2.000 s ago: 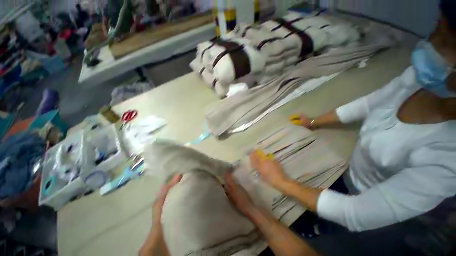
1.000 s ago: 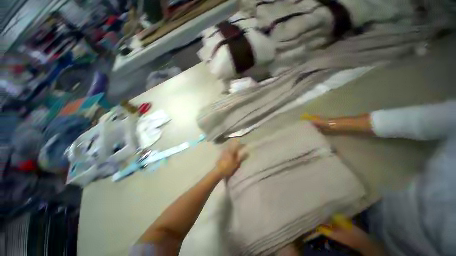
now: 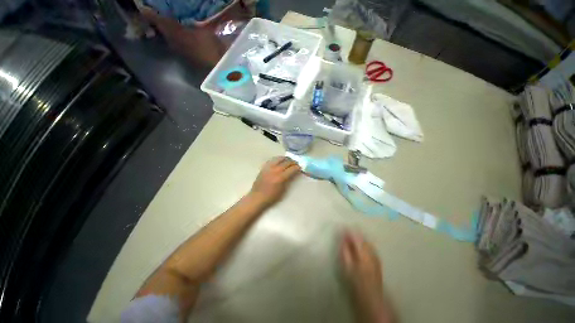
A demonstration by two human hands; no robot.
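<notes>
A label strip [image 3: 403,207], pale blue with white stickers, runs across the cream table, with loose blue curls around it. A silver bulldog clip [image 3: 355,162] sits beside it. My left hand [image 3: 275,178] has its fingers closed at the strip's left end, by the tray. My right hand [image 3: 360,255] is blurred, low over the table and apart from the strip; nothing shows in it, and its fingers are unclear. The strip's right end reaches the folded beige panels [image 3: 536,243] at the right edge.
A white tray [image 3: 214,94] holds a blue label roll [image 3: 234,78], pens and bags. A clear round piece [image 3: 297,142] sits at its front. Beyond are white fabric pieces [image 3: 402,117], red scissors [image 3: 378,72] and a brown spool [image 3: 361,47]. Tied bundles [image 3: 540,145] lie right, black ribbed objects [image 3: 57,145] left.
The view has swung left and closer to the tray. The helper and the folded panels under my hands are out of view. My left hand has moved to the strip; my right hand now shows.
</notes>
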